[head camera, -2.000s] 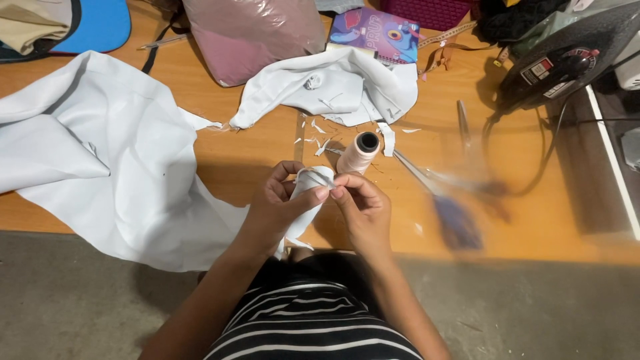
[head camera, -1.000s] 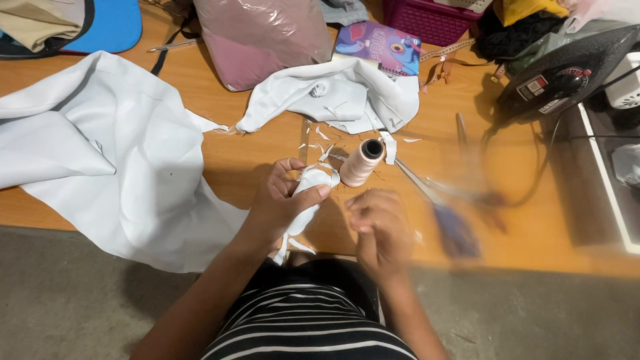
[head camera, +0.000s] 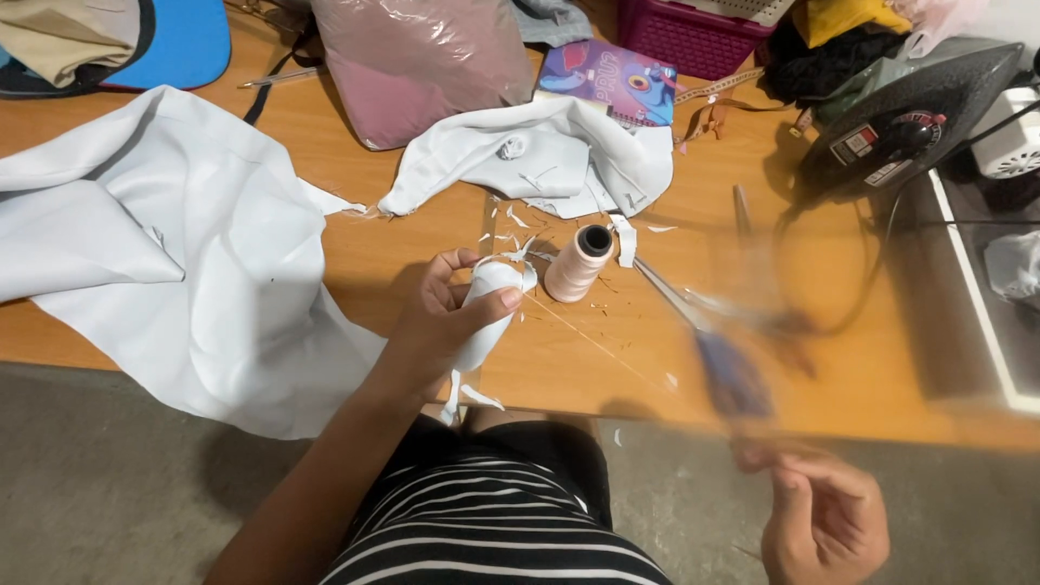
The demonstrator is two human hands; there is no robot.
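Note:
My left hand (head camera: 447, 325) grips a small rounded bundle of white fabric (head camera: 487, 313) near the table's front edge. A thin pale thread (head camera: 591, 339) runs from that bundle down toward the right. At lower right, past the table edge, my right hand (head camera: 821, 508) has thumb and forefinger pinched together; the thread fades before reaching them, though it points that way. Beside the bundle stands a cone of pale pink thread (head camera: 574, 268). Blurred scissors with blue handles (head camera: 727, 370) lie to its right. Large white fabric (head camera: 211, 219) spreads at left, and more white fabric (head camera: 552, 154) lies behind the cone.
Fabric scraps (head camera: 516, 218) are strewn around the cone. A clothes iron (head camera: 902, 122) stands at right with its cord. Along the back are a plastic-wrapped pink bundle (head camera: 422, 65), a notebook (head camera: 609, 77), a purple basket (head camera: 691, 41), a measuring tape (head camera: 723, 84) and a blue-brimmed cap (head camera: 179, 45).
My right hand has moved from the white bundle out to the lower right, away from my left hand. My left hand keeps hold of the bundle. The thread now shows stretched out.

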